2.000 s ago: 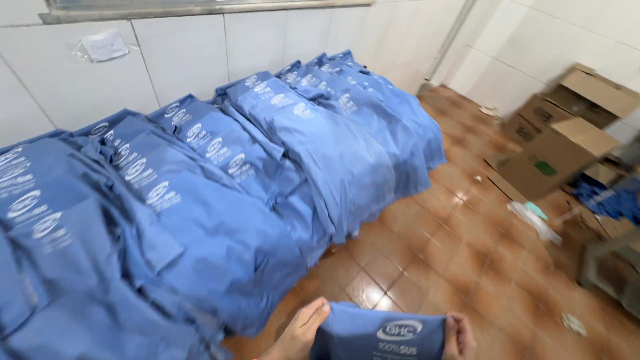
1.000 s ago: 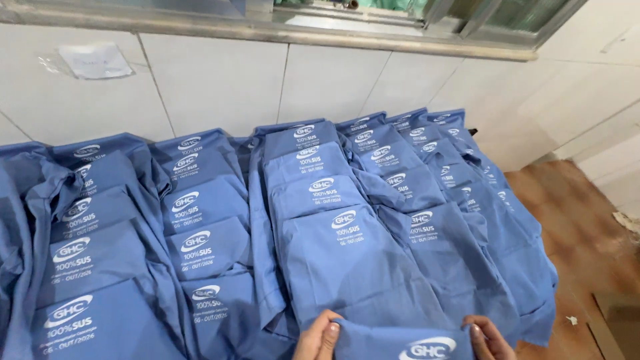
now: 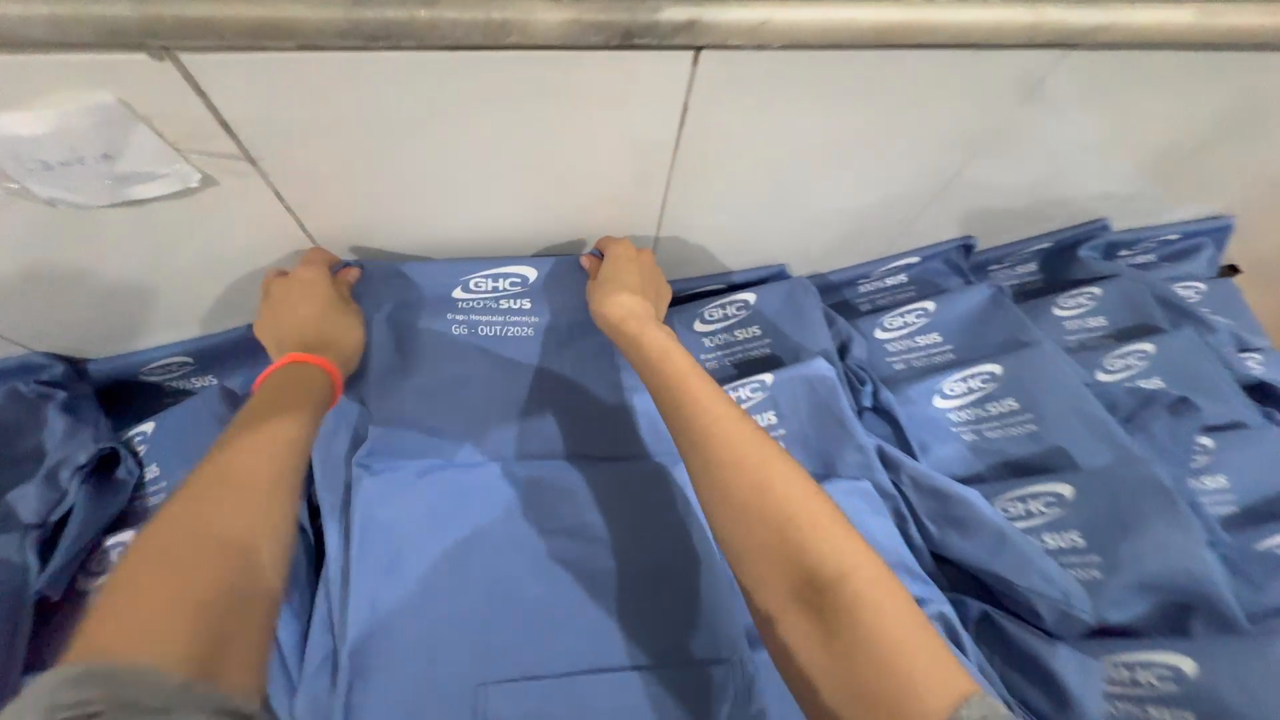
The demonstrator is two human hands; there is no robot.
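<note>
A blue fabric garment with a white printed logo lies spread out in the middle, its top edge up against the tiled wall. My left hand, with an orange-red band at the wrist, pinches its upper left corner between thumb and fingers. The upper right corner is pinched by my right hand. A seam or pocket outline shows low on the cloth. Shadows of both arms fall across it. What lies beneath the garment is hidden.
More blue printed garments lie in overlapping rows to the right and to the left. White wall tiles rise behind, below a metallic-looking ledge. A paper bearing writing is fixed to the wall at upper left.
Both hands have moved from low in the view up to the wall side of the piles, still holding a garment's top edge. The garment now lies spread out. The view has moved closer to the wall.
</note>
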